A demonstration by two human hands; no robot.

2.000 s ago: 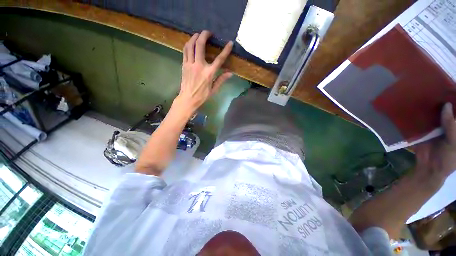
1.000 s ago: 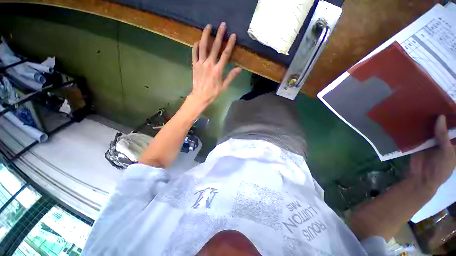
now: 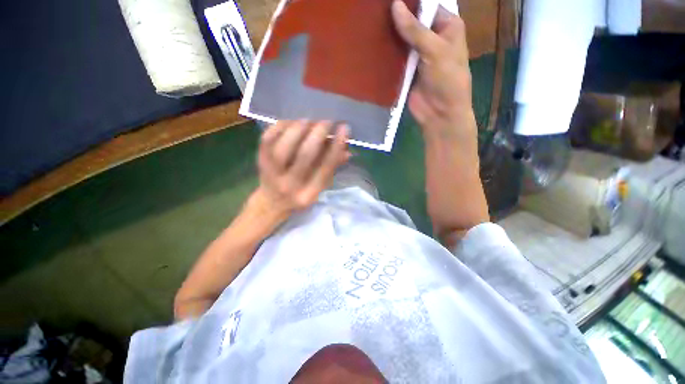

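The order sheet (image 3: 256, 112) is held up in front of me, tilted, over the table edge. The rust-red swatch (image 3: 353, 52) covers much of it, with the grey swatch (image 3: 289, 90) beside it toward the lower edge. My right hand (image 3: 443, 67) grips the sheet's right side, thumb on top. My left hand (image 3: 300, 161) is at the sheet's lower edge with fingers curled; whether it grips the edge is unclear. The sheet's printed table is not visible.
The cream roll (image 3: 169, 45) lies on dark fabric (image 3: 67, 90) at the left. The metal clamp (image 3: 229, 41) is partly behind the sheet. The curved wooden table edge (image 3: 150, 142) runs below. White rolls (image 3: 559, 60) hang at the right, near a cardboard box (image 3: 627, 116).
The view has swung to the right. The sheet and my right hand now appear nearer the middle. My left hand has left the table edge and moved to the sheet's lower edge.
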